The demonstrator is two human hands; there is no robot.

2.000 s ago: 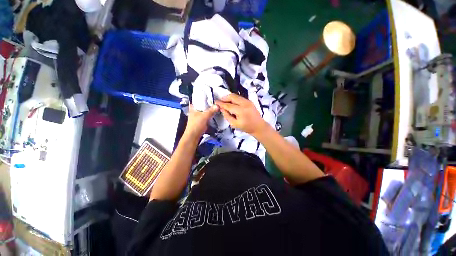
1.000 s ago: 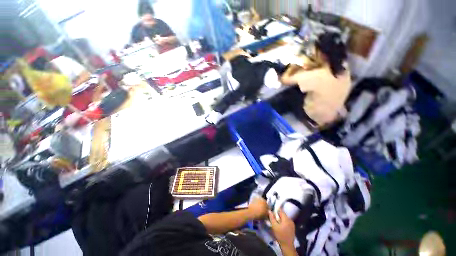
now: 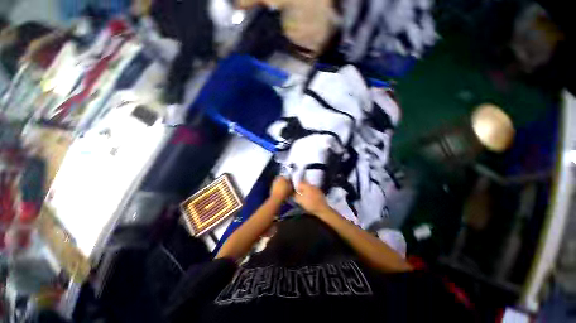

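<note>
A heap of black-and-white garment pieces (image 3: pixel 335 104) lies low in front of me. My left hand (image 3: pixel 282 188) and my right hand (image 3: pixel 308 197) are close together at the near side of the heap. Both hold the near edge of a black-and-white garment piece (image 3: pixel 308 165) between the fingers. The picture is blurred, and the fingertips and anything small in them cannot be made out.
A blue crate (image 3: pixel 237 94) stands left of the heap. A patterned board (image 3: pixel 211 204) lies near my left forearm, by a pale board (image 3: pixel 245 158). A white table (image 3: pixel 104 173) is at the left, a round stool (image 3: pixel 492 128) at the right. Part of a person (image 3: pixel 309 25) shows at the top.
The view swung up and left toward the tables and people, then back down. Both hands stay on the garment piece, now closer to the heap's near edge.
</note>
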